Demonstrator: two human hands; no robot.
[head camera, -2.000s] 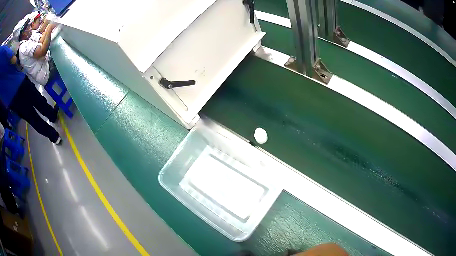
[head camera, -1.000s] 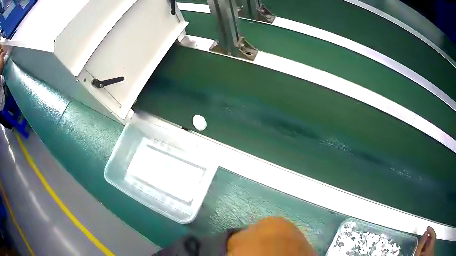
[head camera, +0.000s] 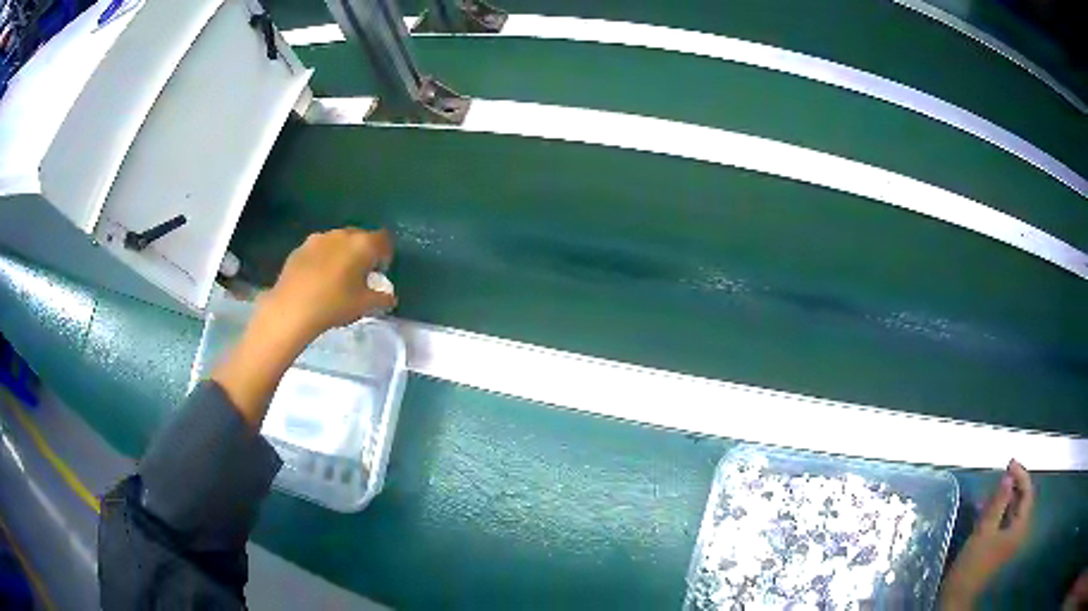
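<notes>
My left hand is over the near edge of the green conveyor belt, above the second bin. A white round piece is between its thumb and fingers. Another white round piece lies by the white machine's opening. The second bin is clear, with a pale rectangle in its base, partly hidden by my left arm. The parts bin is heaped with small white, silver and grey discs. My right hand is just right of the parts bin, fingers up near the guide rail, holding nothing visible.
The white machine housing with black levers covers the belt at the left. A grey support post stands on a rail behind. The white guide rail runs along the belt. Green bench edge lies between the bins.
My left hand has reached forward to the belt and taken hold of the white piece. The view has swung right, showing more of the parts bin and my right hand.
</notes>
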